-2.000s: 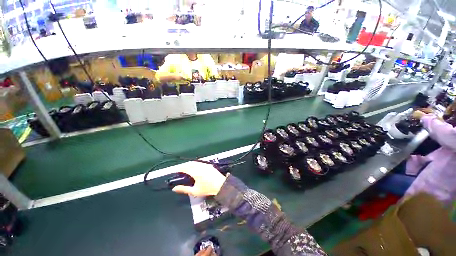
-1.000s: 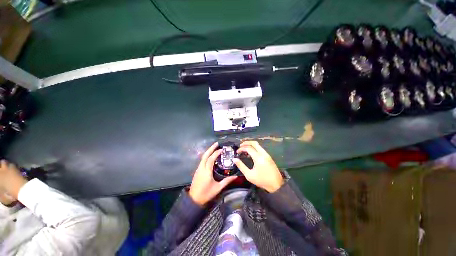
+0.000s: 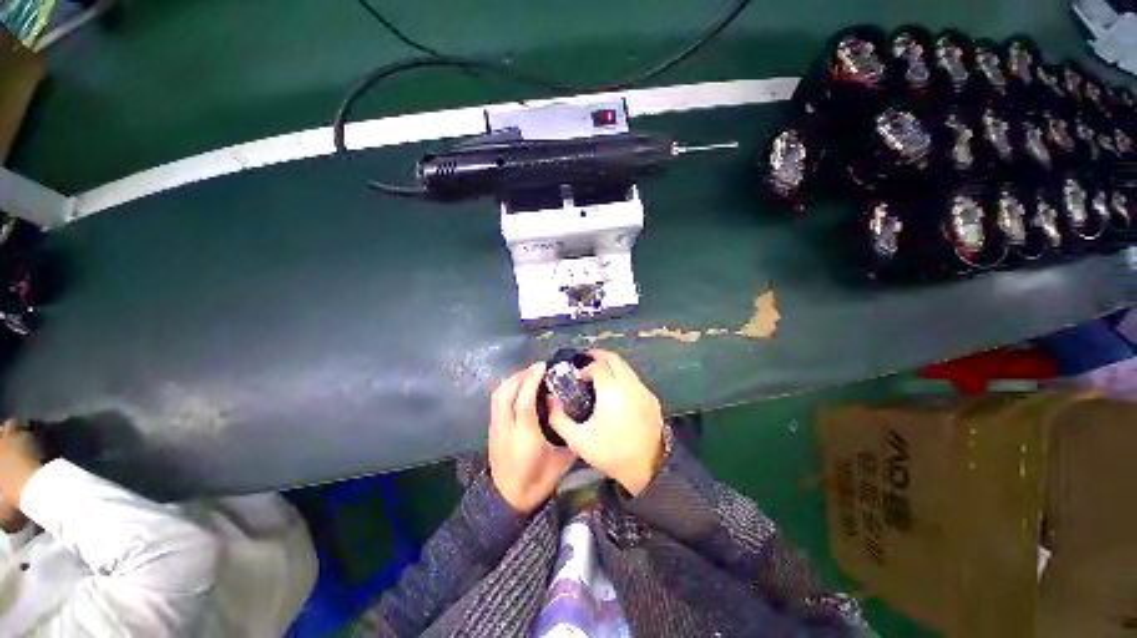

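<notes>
A round black camera housing [image 3: 550, 421] with a silvery module [image 3: 570, 390] at its open top is at the bench's front edge. My left hand [image 3: 521, 436] holds its left side. My right hand [image 3: 621, 421] holds it from the right, fingers at the module. The fingers hide much of the housing. Behind it stands the white screw feeder [image 3: 575, 256] with a red switch. The black electric screwdriver [image 3: 542, 166] lies across the feeder, its bit pointing right, in neither hand.
Rows of black housings [image 3: 966, 222] stand at the right. A torn patch [image 3: 758, 315] marks the green mat. A black cord [image 3: 412, 62] curves behind the screwdriver. A brown carton [image 3: 935, 499] is below right. A person's white sleeve [image 3: 112, 517] is at the lower left.
The view has tilted down from the line. My right hand has left the screwdriver area and joined my left at the housing. Since one second ago, my hands have closed in around it.
</notes>
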